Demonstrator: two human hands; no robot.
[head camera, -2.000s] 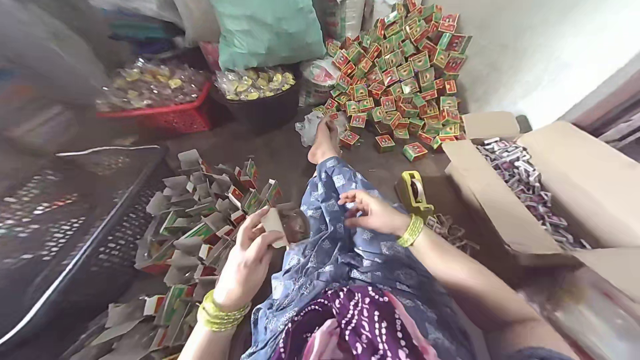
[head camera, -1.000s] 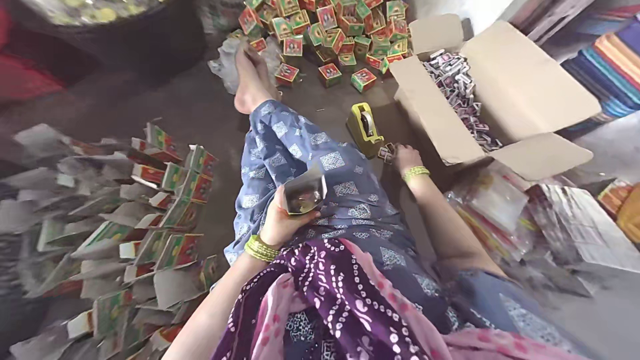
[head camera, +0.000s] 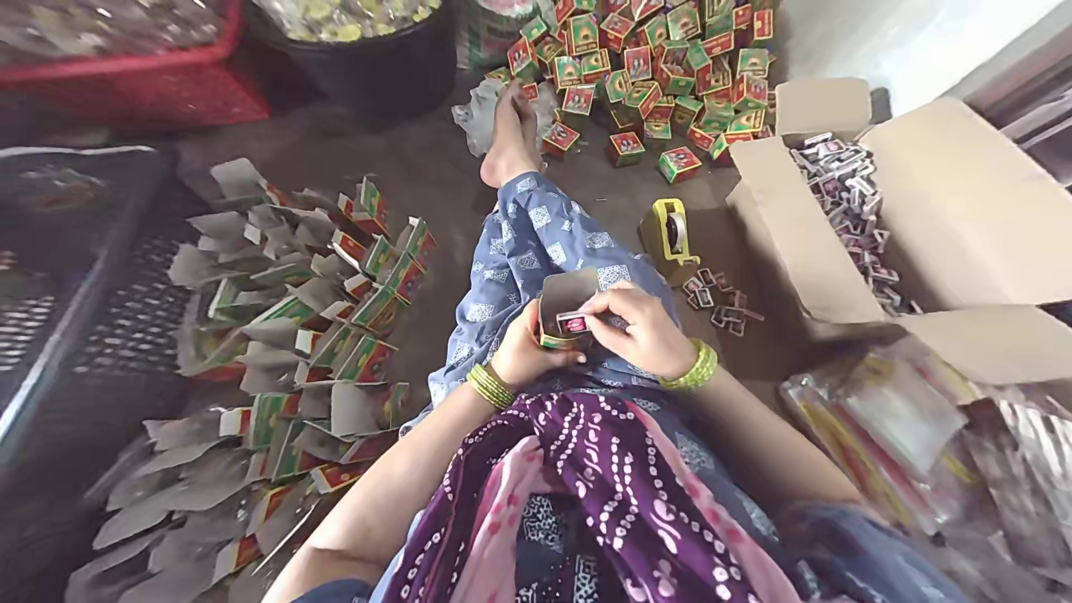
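Observation:
My left hand (head camera: 533, 350) holds a small printed carton (head camera: 563, 293) with its flap up, above my lap. Between the fingertips of my right hand (head camera: 638, 328) is a small pink-and-white packet (head camera: 573, 323), at the carton's open mouth. What lies deeper inside the carton cannot be made out. On the floor beyond my right hand stands a yellow tape dispenser (head camera: 670, 239), with several loose small packets (head camera: 727, 303) beside it.
Many open cartons (head camera: 318, 310) stand at the left, near a black crate (head camera: 75, 251). Closed cartons (head camera: 653, 84) are heaped ahead. A cardboard box (head camera: 804, 251) of small packets stands right, plastic bags (head camera: 896, 419) below it. Red (head camera: 226, 84) and black (head camera: 377, 71) tubs are upper left.
My right hand was by the loose packets beside the tape dispenser one second ago; now it is at the carton with a small packet. My left hand still holds the carton.

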